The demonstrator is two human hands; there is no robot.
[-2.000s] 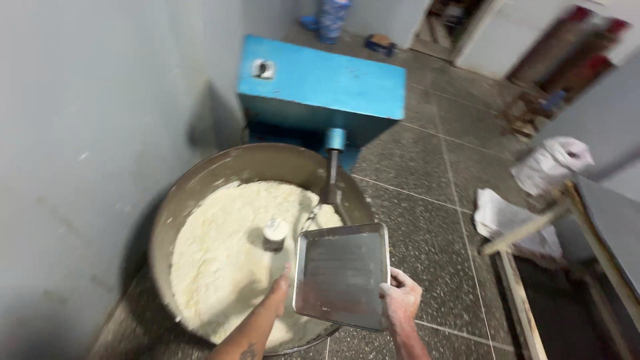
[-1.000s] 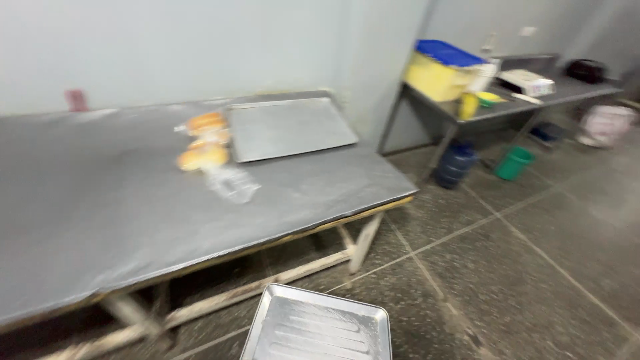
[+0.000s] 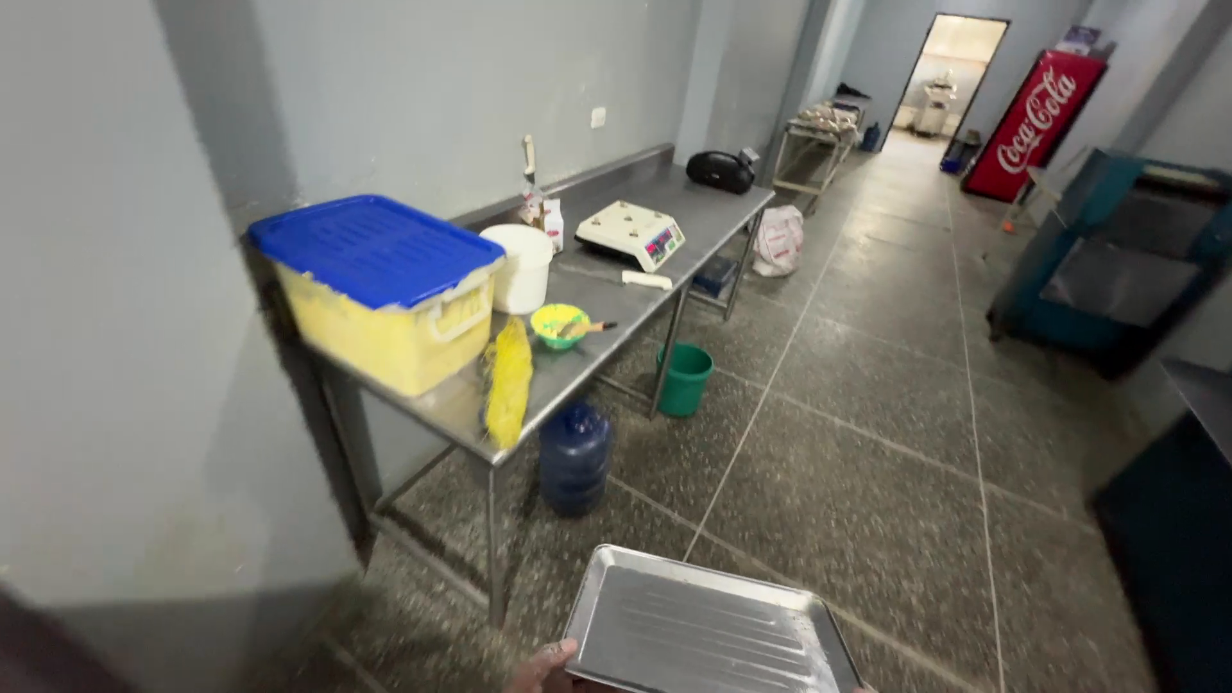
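Observation:
A rectangular metal baking tray [image 3: 707,626] is held low in front of me, its near edge cut off by the bottom of the view. My left hand [image 3: 547,671] grips the tray's left edge, with the thumb showing at the rim. Of my right hand [image 3: 863,689] only a fingertip shows at the tray's lower right edge. Ahead and to the left stands a steel table [image 3: 616,318]. It bears a tub of yellow contents with a blue lid [image 3: 375,248], a white bucket [image 3: 520,269], a bowl of yellow stuff [image 3: 560,327], a digital scale [image 3: 630,234] and a white-handled knife [image 3: 647,280].
A blue water jug [image 3: 575,462] and a green bin [image 3: 685,380] stand by the table's legs. White sack [image 3: 778,241] lies farther along. On the right are a dark cabinet [image 3: 1184,510], a teal machine [image 3: 1107,260] and a red Coca-Cola fridge [image 3: 1035,125]. A doorway [image 3: 953,82] opens at the back.
The view has swung away from the mixer bowl of pale flour or dough, past a table with bread, to the steel table. The tray remains in front of me.

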